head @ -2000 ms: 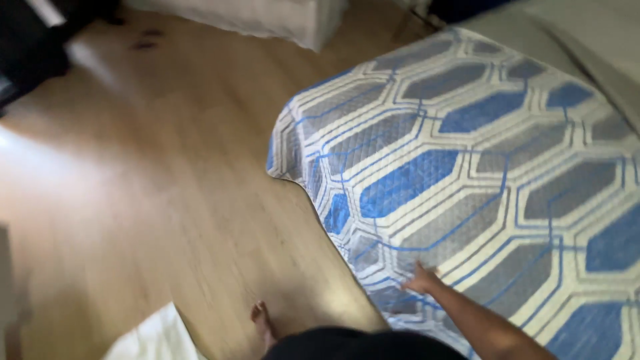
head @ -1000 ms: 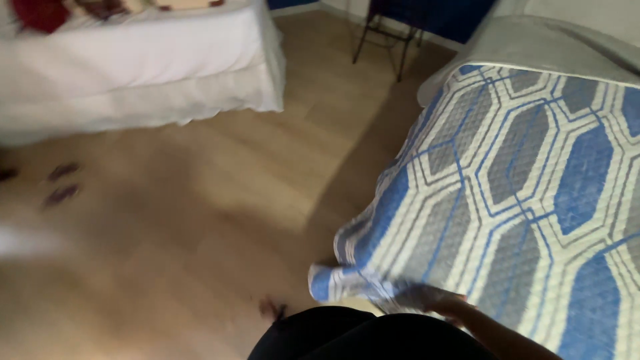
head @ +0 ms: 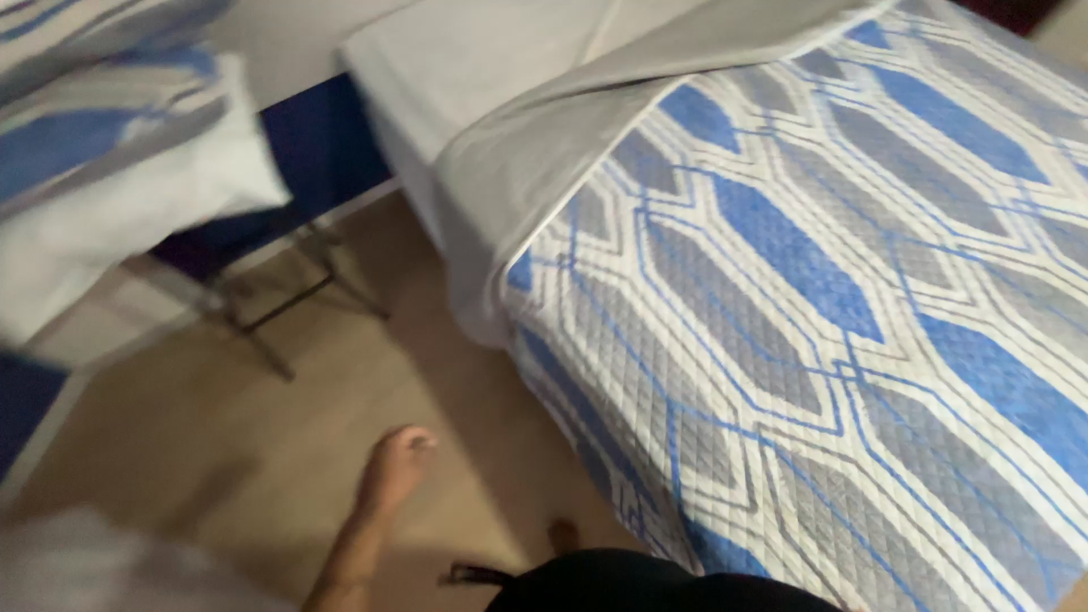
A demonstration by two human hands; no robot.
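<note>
A quilted bedspread (head: pixel 765 340) with blue, grey and white hexagon shapes covers the bed at the right. Its plain grey underside (head: pixel 544 161) shows where the upper edge is folded back, over a pale sheet (head: pixel 476 68). My left hand (head: pixel 406 450) is over the floor, left of the bed and apart from it; its fingers look curled, and nothing is seen in it, though blur hides detail. My right hand is out of view.
At the upper left lies blue, grey and white patterned fabric (head: pixel 68 153) above hanging white cloth (head: pixel 170 212). Dark metal legs (head: pixel 289 302) stand on the floor (head: pixel 323 408) behind. A blurred whitish thing (head: pixel 110 565) is at the lower left.
The view has swung strongly toward the bed's folded-back end. A hand at the bedspread's edge in the earlier frames is no longer seen; my left hand has come into view over the floor.
</note>
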